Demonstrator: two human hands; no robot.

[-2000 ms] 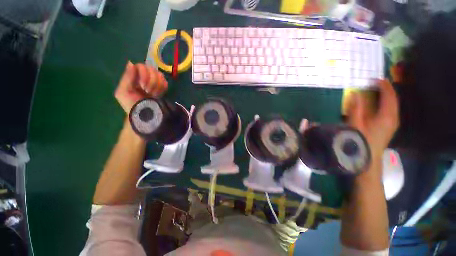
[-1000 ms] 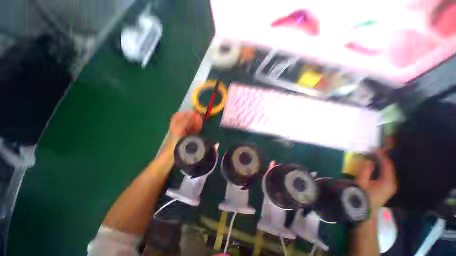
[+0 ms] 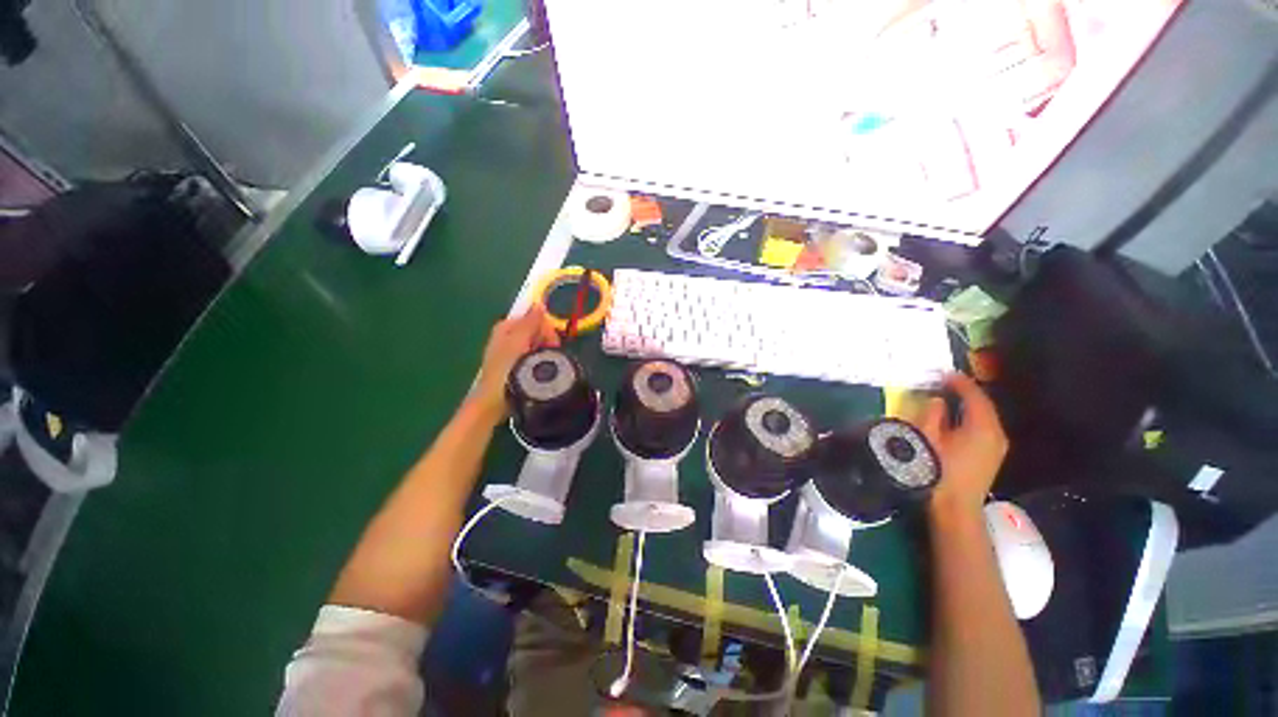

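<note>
Several security cameras with black round heads and white feet stand in a row before the keyboard. My left hand is just behind the leftmost camera, partly hidden by its head; I cannot tell whether it touches it. My right hand is beside the rightmost camera, with thumb and fingers curved apart and nothing seen in it. The second camera and third camera stand between. Thin white cords hang from the feet toward the bench edge.
A bright monitor stands behind the keyboard. Another white camera lies on the green bench at left. A yellow tape roll and white tape roll are left of the keyboard. A white mouse and black bag are at right.
The view has tilted up, showing more of the monitor and the loose camera at left. Both hands remain beside the outer cameras; the row looks much the same.
</note>
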